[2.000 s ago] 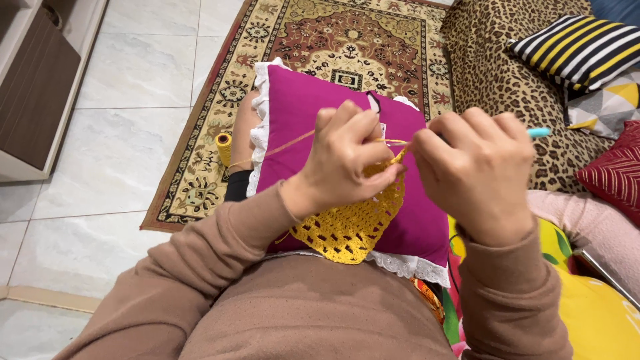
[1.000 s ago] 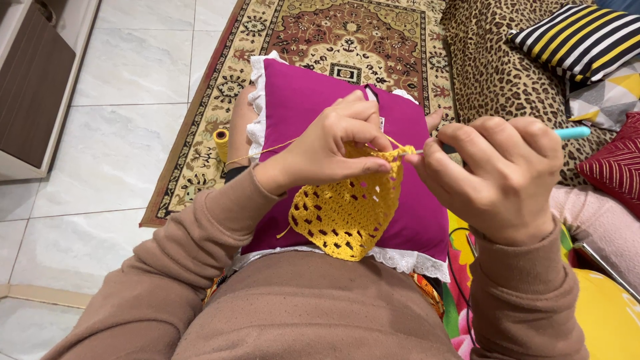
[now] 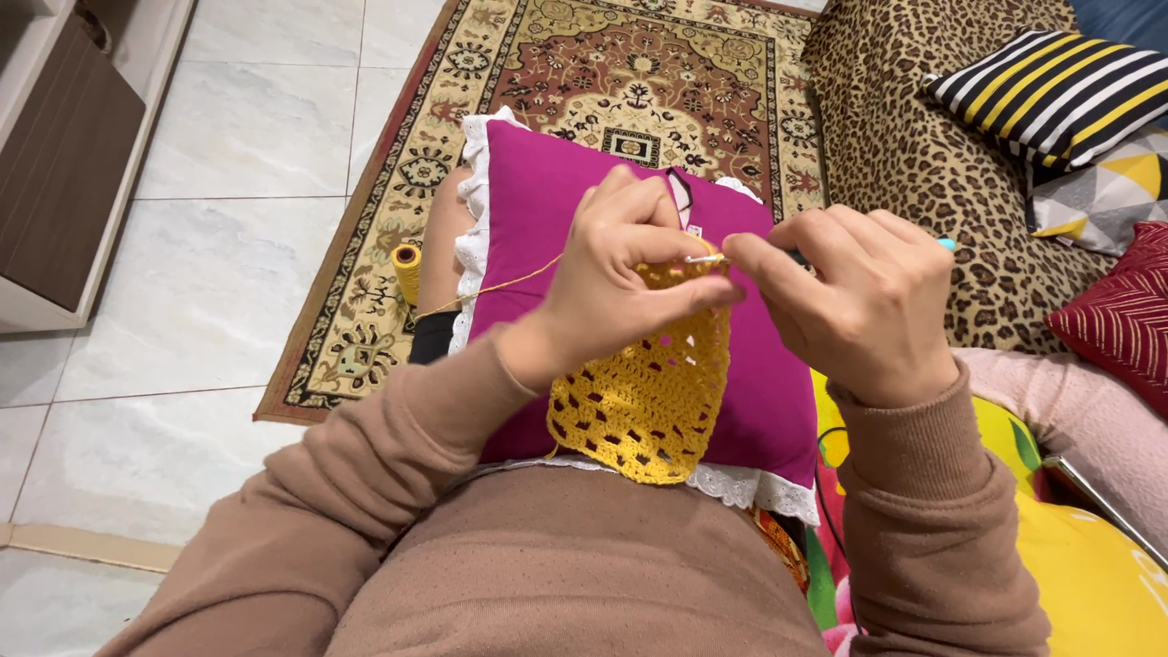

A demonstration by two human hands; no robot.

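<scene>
My left hand pinches the top edge of a yellow crocheted piece, which hangs down over a magenta cushion with white lace trim on my lap. In my right hand is a crochet hook; its metal tip lies at the top edge of the crochet, and its turquoise end shows beyond my knuckles. Yellow yarn runs from my left hand across the cushion, down towards a yellow spool of yarn at the left.
A patterned rug lies on the tiled floor. On the right, striped, geometric and red cushions rest by a leopard-print cover. A cabinet stands at upper left. Colourful fabric lies beside my right arm.
The turquoise end of the hook stuck out far past my right hand one second ago; now only its tip shows. My left hand stays at the top of the crochet.
</scene>
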